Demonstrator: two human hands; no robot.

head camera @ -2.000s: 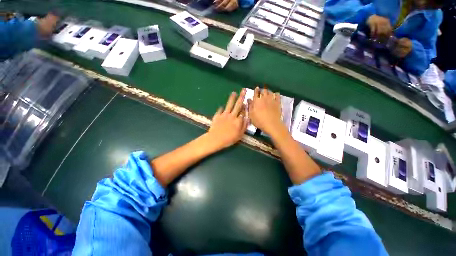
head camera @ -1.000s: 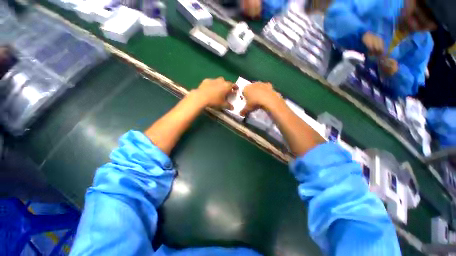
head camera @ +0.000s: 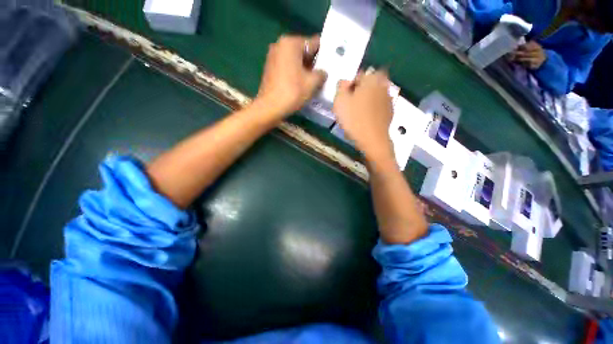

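Observation:
A white insert with a small dark round hole stands up between my hands, over an open box at the belt's near edge. My left hand grips its left side, with fingers curled. My right hand is at its lower right, blurred; whether its fingers hold the insert or only touch it cannot be told. Part of the box below is hidden by my hands. White boxes, some with a purple phone picture, lie to the right, such as the box with a picture.
The green conveyor belt runs behind a chipped edge rail. A white box is at the upper left. Clear blister trays are at the left. Across the belt, a person's hand is by a white box.
The view has shifted. The white insert now rises tall between my hands, where a smaller white face showed before. The boxes on the right appear nearer to my right hand.

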